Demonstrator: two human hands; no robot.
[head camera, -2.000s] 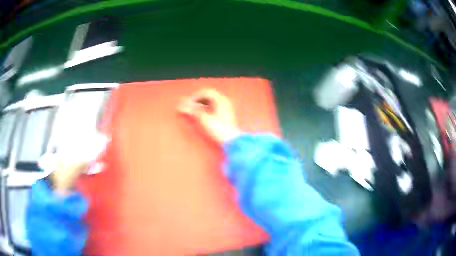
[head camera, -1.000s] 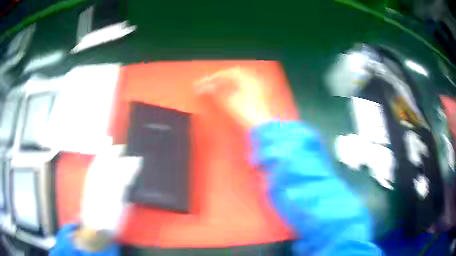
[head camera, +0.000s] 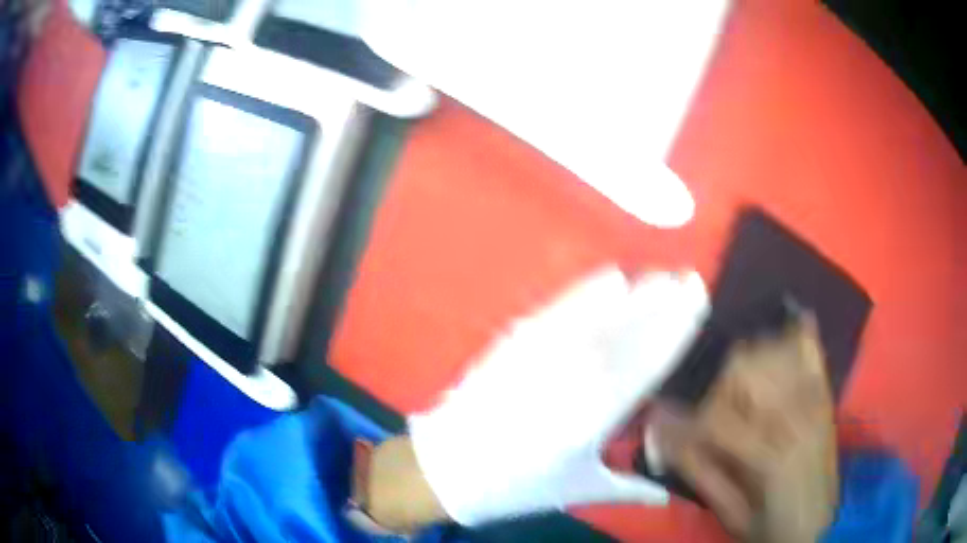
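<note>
A thin black e-reader (head camera: 793, 267) lies back up and tilted on the red work mat (head camera: 467, 233). My left hand (head camera: 562, 398), in a white glove, is at its left edge, with the fingers extended and the thumb apart. Whether it grips the edge cannot be told. My right hand (head camera: 758, 424), bare and blurred, is over the lower part of the device with bent fingers. A small white bit shows by its fingertips, too blurred to name. A white box tray (head camera: 573, 74) lies on the mat above my left hand.
At the left, e-readers with pale grey screens sit in white trays, one nearest the mat (head camera: 228, 212) and another beyond it (head camera: 125, 117). Part of another red mat shows at the far left. A brown area is below the trays.
The view has swung left and closer. My right hand has come from the upper mat down onto the e-reader. My left hand stays by its left edge.
</note>
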